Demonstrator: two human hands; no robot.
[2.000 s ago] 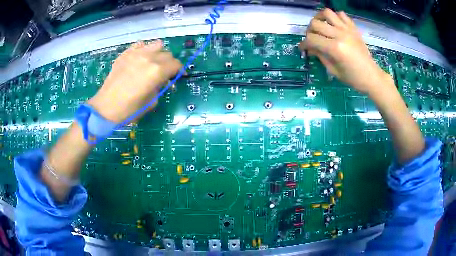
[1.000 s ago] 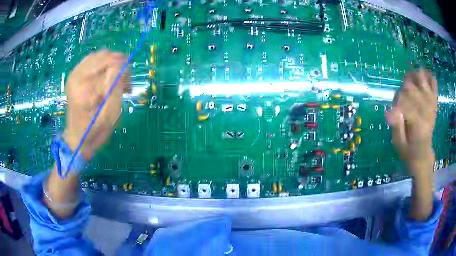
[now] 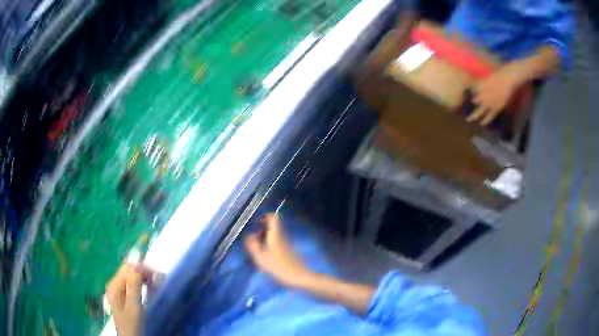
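The green circuit board (image 3: 217, 98) lies at the left between the metal rails, tilted in view and streaked by motion blur. My left hand (image 3: 126, 295) is at the bottom left, cut off by the lower edge, with its fingers at the near white rail (image 3: 217, 190). A small pale spot shows at its fingertips, too blurred to name. My right hand (image 3: 277, 256) is in front of my blue smock, off the board, with its fingers bent. Whether it holds anything is too blurred to tell.
At the upper right another person's hand (image 3: 496, 95) and blue sleeve are at a brown box (image 3: 427, 147) with a red strip. It sits on a grey metal-framed stand (image 3: 420, 187). Yellow lines (image 3: 545, 275) mark the grey floor. Dark, blurred bins with red parts (image 3: 66, 118) lie beyond the far rail.
The view has swung to the right and tilted. Both hands have left their places over the board: my left to the near rail, my right to my smock. The other person and box have come into view.
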